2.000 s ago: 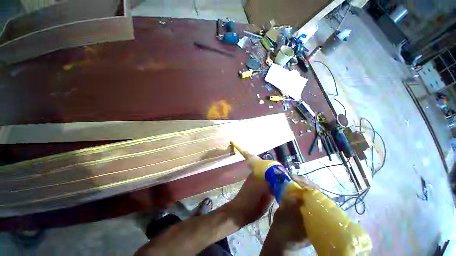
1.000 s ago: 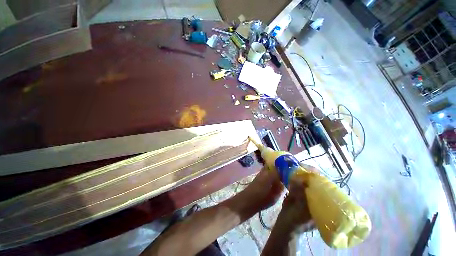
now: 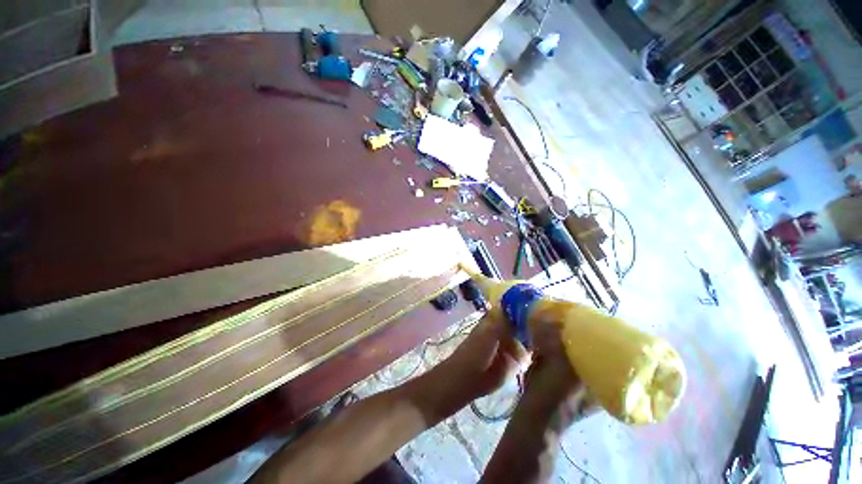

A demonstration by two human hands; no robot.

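A glue bottle (image 3: 614,354), full of yellow glue with a blue label, is tilted with its long nozzle pointing down left. The nozzle tip is at the right end of a long board (image 3: 284,345) that carries several lengthwise lines of yellow glue. My left hand (image 3: 491,354) grips the bottle near the label. My right hand (image 3: 553,369) holds the bottle body from below, partly hidden by it. A pale strip (image 3: 170,288) lies along the far side of the glued board.
The red-brown table (image 3: 208,180) has a yellow stain. A white sheet (image 3: 456,146), yellow-handled screwdrivers (image 3: 444,182), a cup (image 3: 447,97) and a blue tool (image 3: 333,67) lie on it. Pliers (image 3: 522,253) are near the right edge. A shallow box (image 3: 57,95) stands far left. A hose (image 3: 619,236) lies beyond the edge.
The view has turned, so the table has shifted left. The nozzle has moved to the glued board's right end, and the glue lines reach further toward that end. Both hands still hold the bottle.
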